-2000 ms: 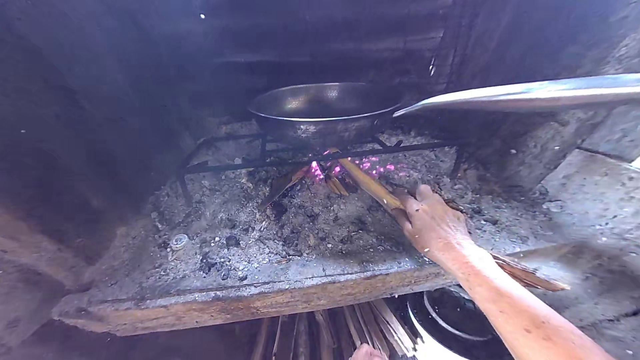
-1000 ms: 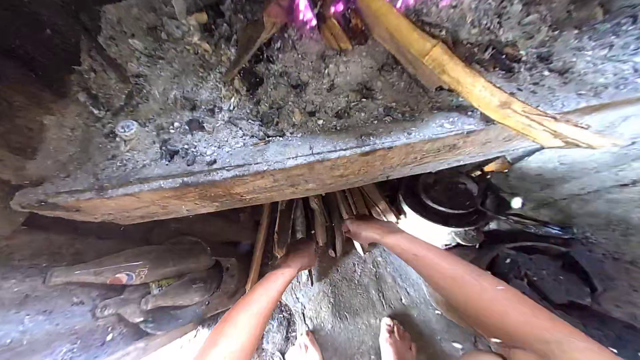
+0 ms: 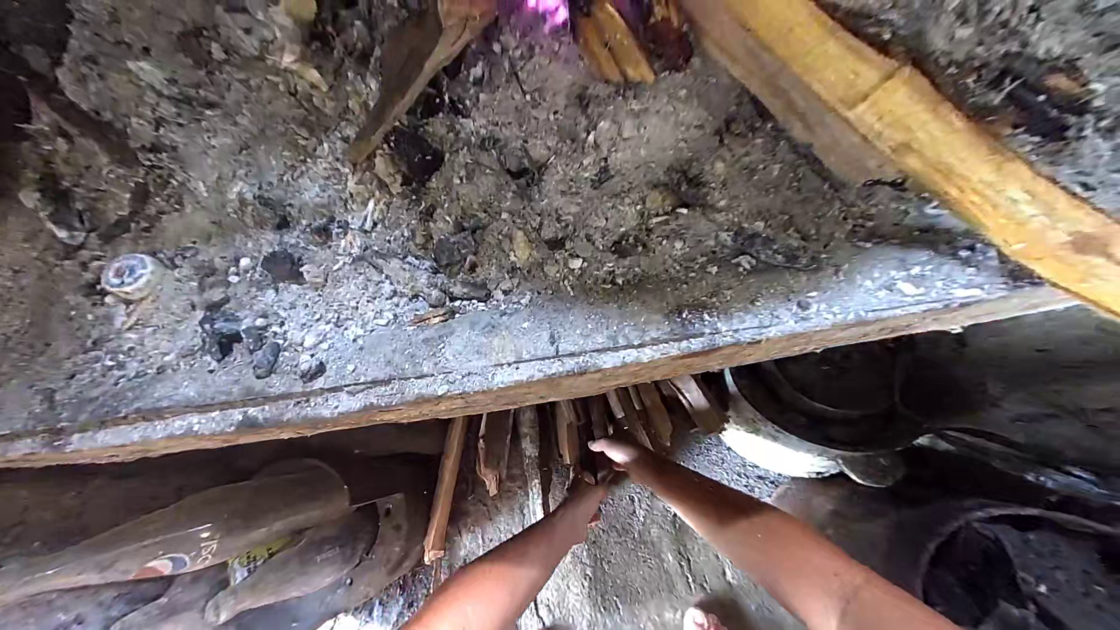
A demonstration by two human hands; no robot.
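Split firewood sticks lie under the wooden edge of the ash-covered hearth, their ends pointing toward me. Both hands are low among these ends, close together. My left hand is at the sticks' near ends, its fingers mostly hidden. My right hand touches or overlaps it, the thumb side showing at the stick ends. Whether either hand grips a stick cannot be told. A long split bamboo piece slants across the hearth at the upper right, with glowing embers at the top edge.
The hearth's wooden edge runs above my hands. Dusty plastic bottles lie at the lower left. A sooty metal pot and another blackened vessel stand at the right. Part of a bare foot shows at the bottom.
Two seconds ago my right hand held the bamboo piece on the hearth; it has let go and moved down to the firewood. My hands have since come closer together. The view has tilted down.
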